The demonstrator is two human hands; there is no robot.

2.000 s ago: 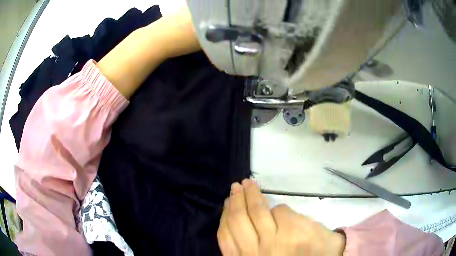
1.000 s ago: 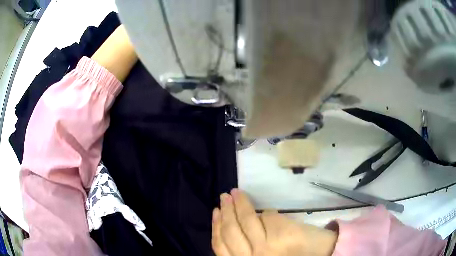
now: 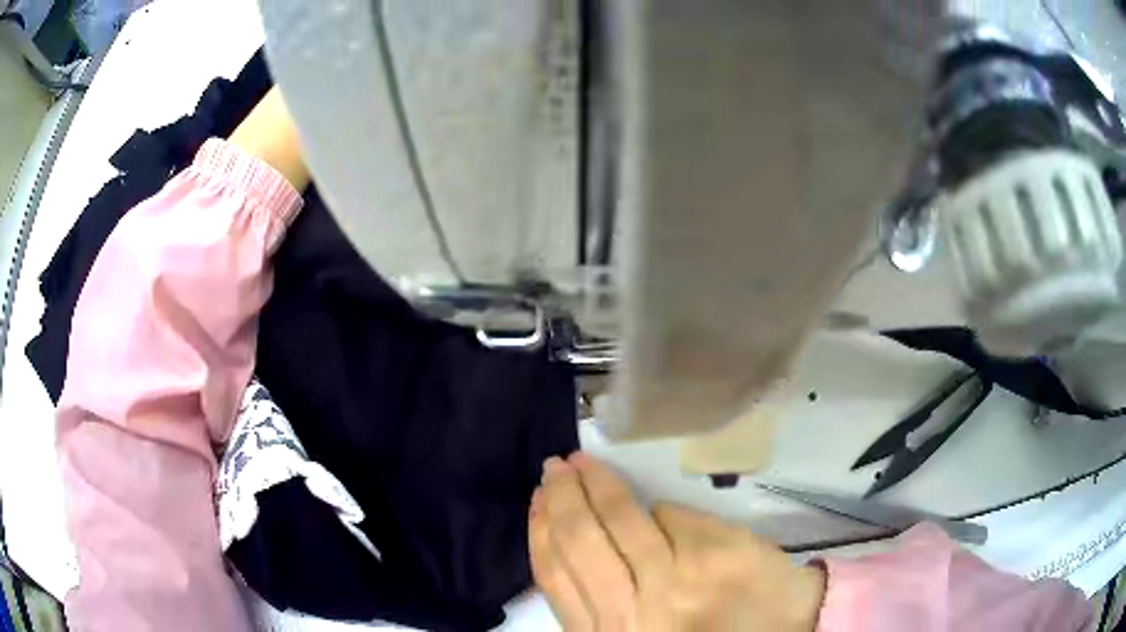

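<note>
The black garment lies left of and under the sewing machine head. Its right edge runs down from the presser foot area, which the head partly covers. My right hand is at the bottom centre, fingers together, fingertips on the garment's lower right edge. My thumb's grip is hidden. My left forearm, in a pink sleeve, reaches up the left side over the garment, and my left hand is hidden behind the machine head. A black-and-white floral lace piece lies beside the left sleeve.
Black thread snips and silver tweezers lie on the bed at right. A black strip runs behind the snips. A cream block sits right of the needle area. A ribbed white knob juts out at upper right.
The view has shifted, so the machine head covers more of the needle area. The garment's lower part has moved up, showing its bottom edge and white table below. My right hand stays at its edge.
</note>
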